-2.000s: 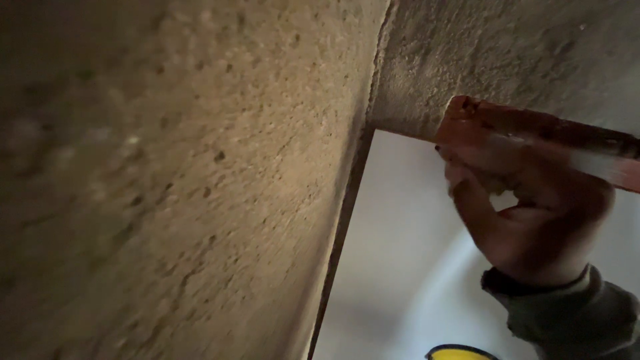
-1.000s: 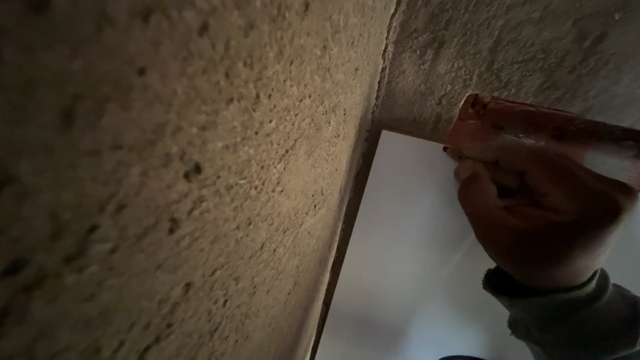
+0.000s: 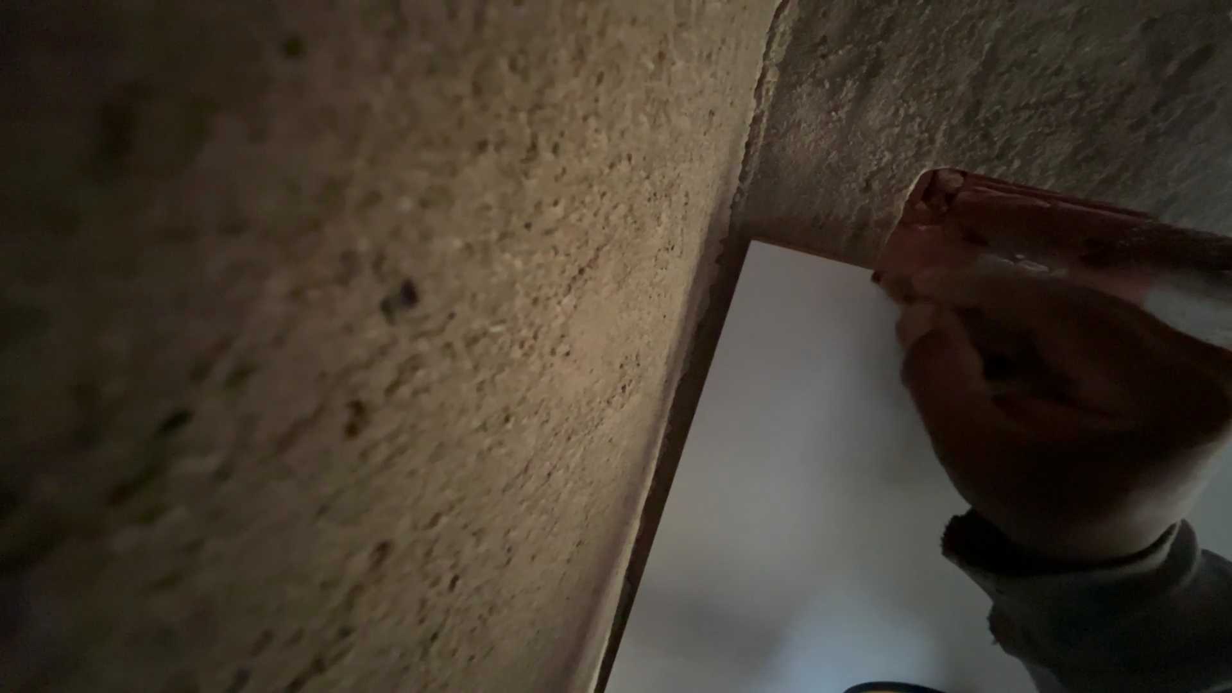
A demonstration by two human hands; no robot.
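Note:
A smooth whitish panel (image 3: 789, 433), possibly a large tile, has its upper left corner close to where two rough walls meet. Along its top edge, at the right, is a worn reddish block (image 3: 1039, 226) with a paler patch. My right hand (image 3: 1059, 404), in a dark frayed sleeve, comes in from the lower right with curled fingers on the block's lower side, near its left end. The hand is in shadow and hides part of the block and panel, so the fingertips are hard to make out. My left hand is out of view.
A rough, pitted wall (image 3: 433, 337) fills the left side, close to the camera. Another rough wall surface (image 3: 1011, 87) lies above the panel. A narrow dark gap (image 3: 679, 414) runs down the panel's left edge. A dark curved rim (image 3: 895, 686) shows at the bottom edge.
My right hand's fingers have curled in more, and the opening seen between them at first is gone. The yellow round thing at the bottom has mostly left the view, leaving a dark rim.

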